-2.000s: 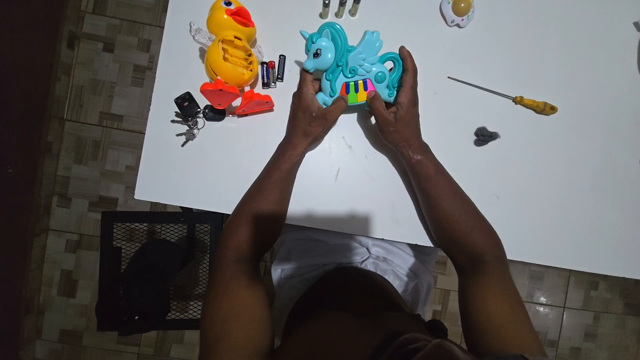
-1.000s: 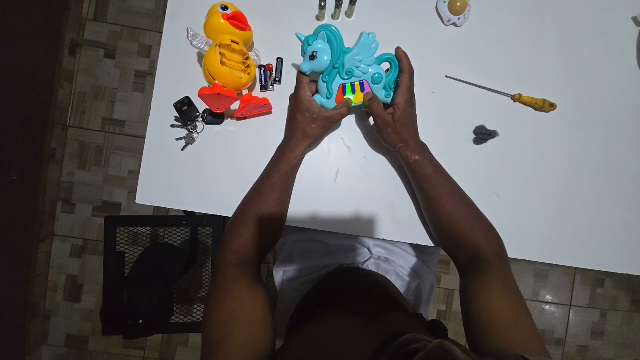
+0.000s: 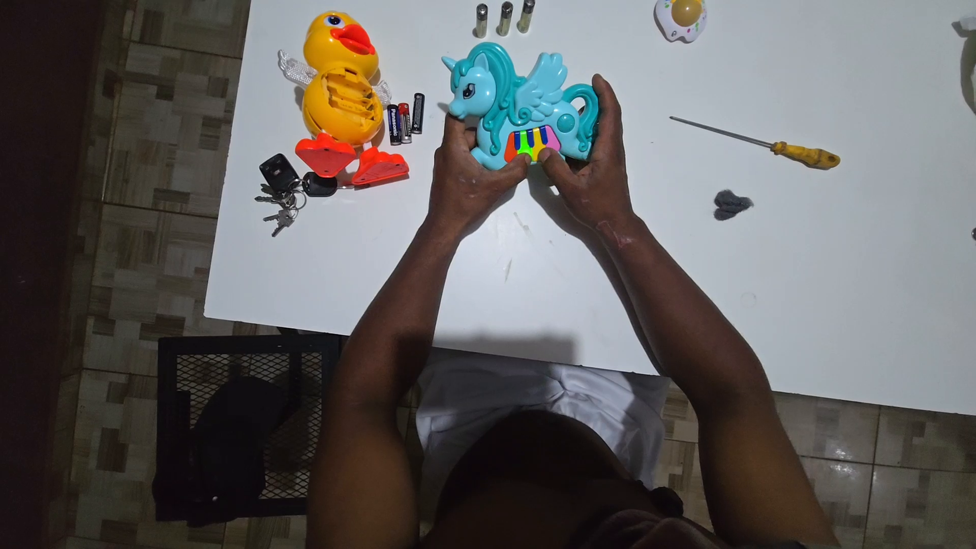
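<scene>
A teal plastic winged unicorn toy [image 3: 526,107] with colored piano keys is held upright above the white table, facing left. My left hand [image 3: 469,179] grips its front lower edge, the thumb by the keys. Around its rear and tail side is my right hand [image 3: 591,171], that thumb also at the keys. The fingers behind the toy are hidden. Left of it lies a yellow plastic duck toy [image 3: 343,103] with an uncovered battery compartment and orange feet. Several batteries are near: a few beside the duck [image 3: 405,122], others above the unicorn [image 3: 505,19].
A bunch of keys [image 3: 282,219] with black fobs lies below the duck. To the right are a screwdriver [image 3: 804,155] with a yellow handle, a dark grey fuzzy lump [image 3: 732,204] and a white egg-shaped toy [image 3: 681,19]. A black mesh chair [image 3: 248,347] stands below the table's left edge.
</scene>
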